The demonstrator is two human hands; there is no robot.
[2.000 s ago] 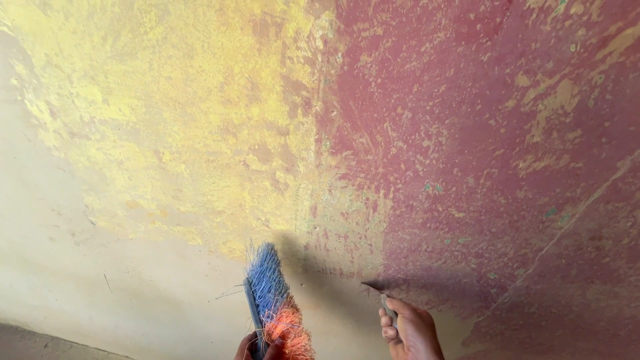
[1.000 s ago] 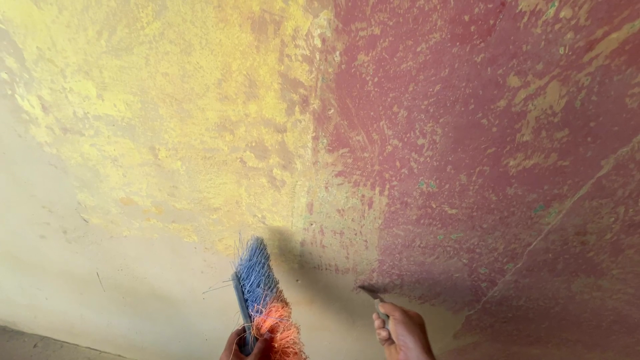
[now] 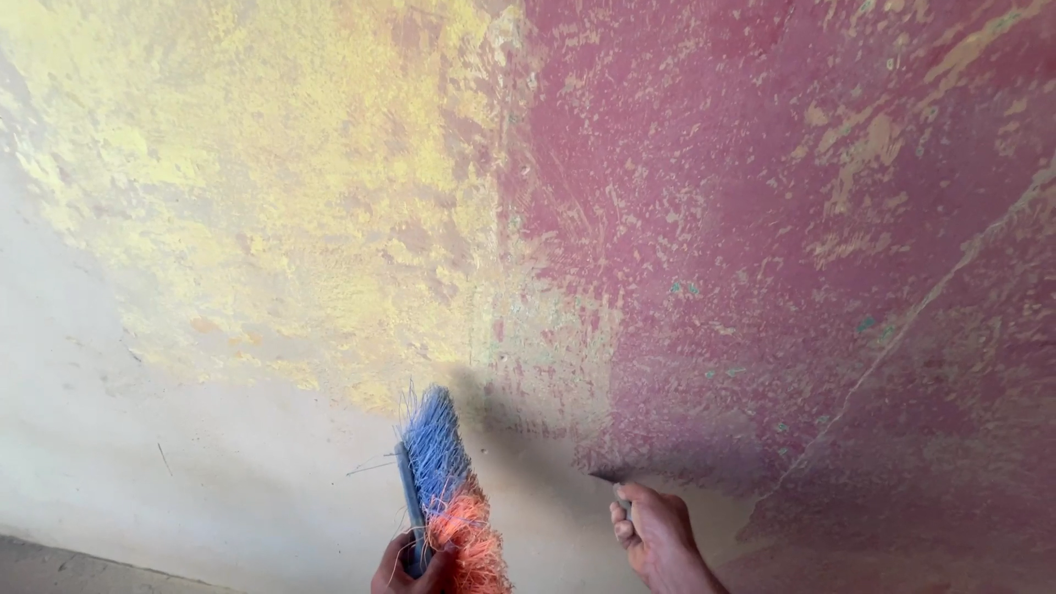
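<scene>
At the bottom of the head view, my left hand [image 3: 412, 568] grips a brush [image 3: 441, 470] with blue and orange bristles and a grey-blue back. The brush stands upright with its bristles to the right. To its right, my right hand [image 3: 652, 528] is closed around the handle of a small scraper-like tool [image 3: 605, 476]; its dark, pointed blade is at the wall, by the lower edge of the maroon paint [image 3: 701, 330]. Most of the handle is hidden in the fingers, and the blade's exact shape cannot be told.
The wall carries worn yellow paint [image 3: 289, 165] on the left and bare pale plaster [image 3: 272, 487] below. A light crack [image 3: 899, 330] runs diagonally through the maroon area at right. Grey floor [image 3: 74, 569] shows at the bottom left corner.
The brush and my left hand have shifted slightly to the left compared with two seconds ago. Both hands keep hold of their tools.
</scene>
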